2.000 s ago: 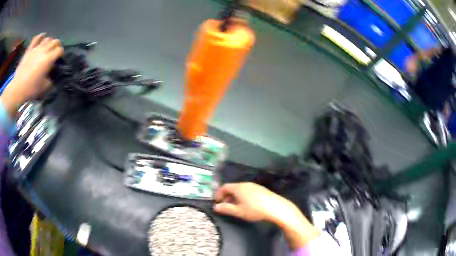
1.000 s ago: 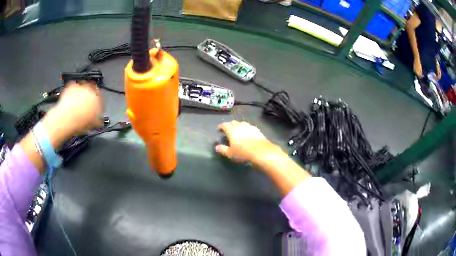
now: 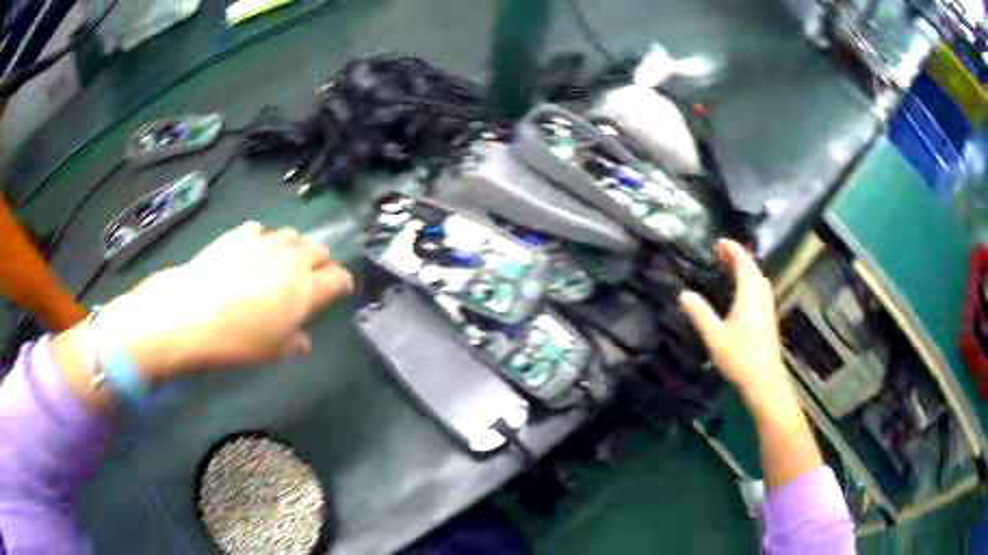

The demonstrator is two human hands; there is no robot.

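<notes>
A pile of grey housing halves [image 3: 460,255] with circuit boards inside lies at the middle of the bench. A turned-over grey case [image 3: 439,363] lies at its near side. My left hand [image 3: 233,298] is over the bench left of the pile, palm down and holding nothing visible, with a light blue strap at the wrist. My right hand [image 3: 739,320] is at the pile's right side, thumb and fingers apart, beside another housing half [image 3: 623,179], with no clear contact. The orange electric screwdriver [image 3: 33,271] is cut off by the left edge.
Two open housings [image 3: 157,217] lie at the back left. Bundled black cords [image 3: 379,119] lie behind the pile. The screw dish [image 3: 260,497] is near the front edge. A clear bag [image 3: 653,125] lies behind the pile. An open-topped box [image 3: 867,379] stands beyond the bench at right.
The view has turned right, so the pile of housings is now central. My right hand has moved to the pile's right side. My left hand has moved from the black cords towards the pile.
</notes>
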